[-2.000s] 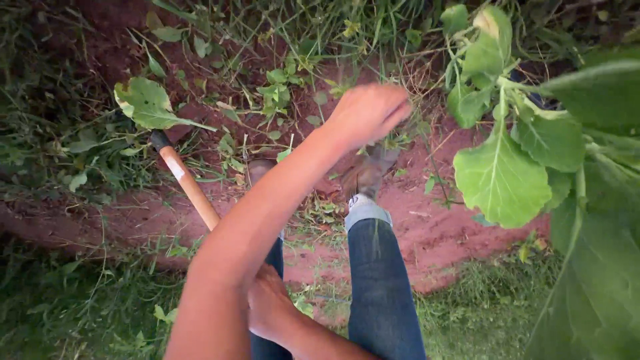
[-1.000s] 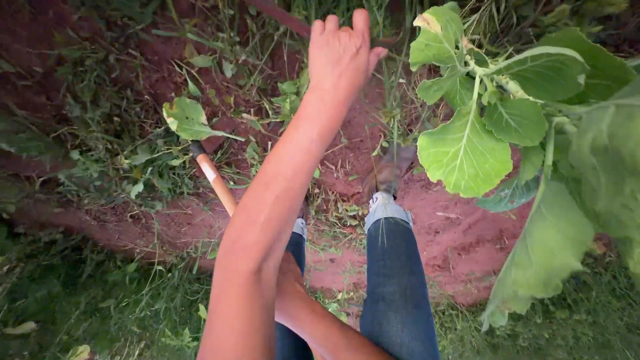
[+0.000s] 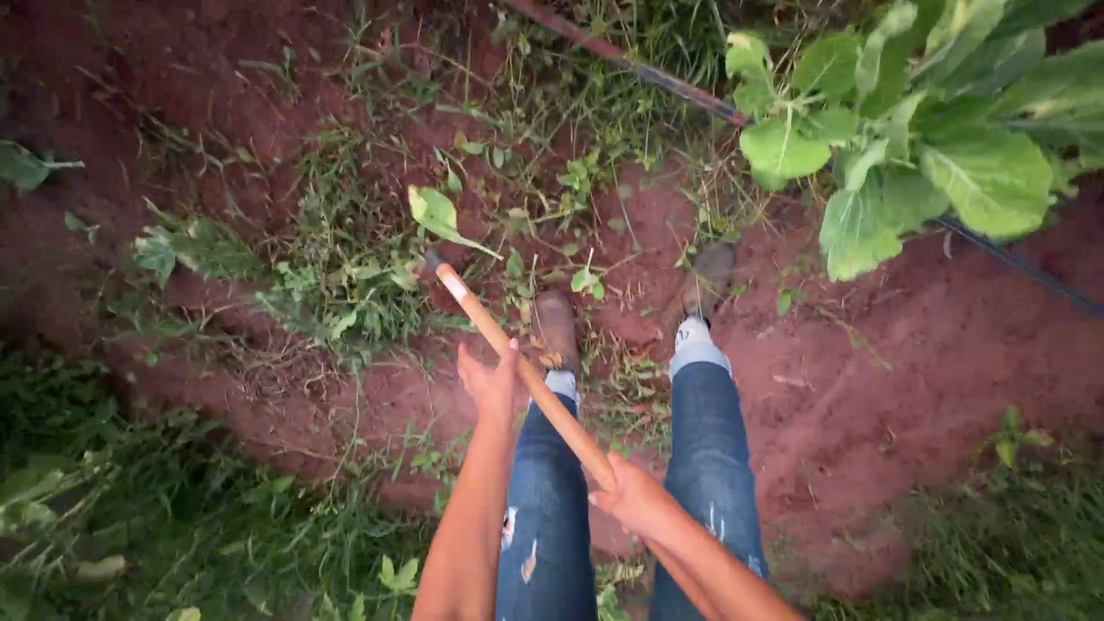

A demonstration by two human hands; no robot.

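Note:
A long wooden tool handle (image 3: pixel 561 414) with a dark tip and a pale label slants over my jeans. My right hand (image 3: pixel 634 496) is closed around its lower part. Beside the upper part, my left hand (image 3: pixel 490 379) has its fingers spread, with the thumb at the wood; whether it touches is unclear. No tool head can be seen. A loose green leaf (image 3: pixel 435 211) with a pale stalk lies on the weeds just beyond the dark tip.
A broad-leaved green plant (image 3: pixel 888 172) stands at upper right. A dark hose or pipe (image 3: pixel 621 60) runs past it. Weeds (image 3: pixel 345 285) and cut stalks lie on reddish soil (image 3: pixel 862 388) around my shoes (image 3: pixel 556 328). Grass (image 3: pixel 216 517) grows at lower left.
My left hand has come back from above my shoes, down and to the left, to the wooden handle. The view has shifted, showing more ground and more of the hose or pipe.

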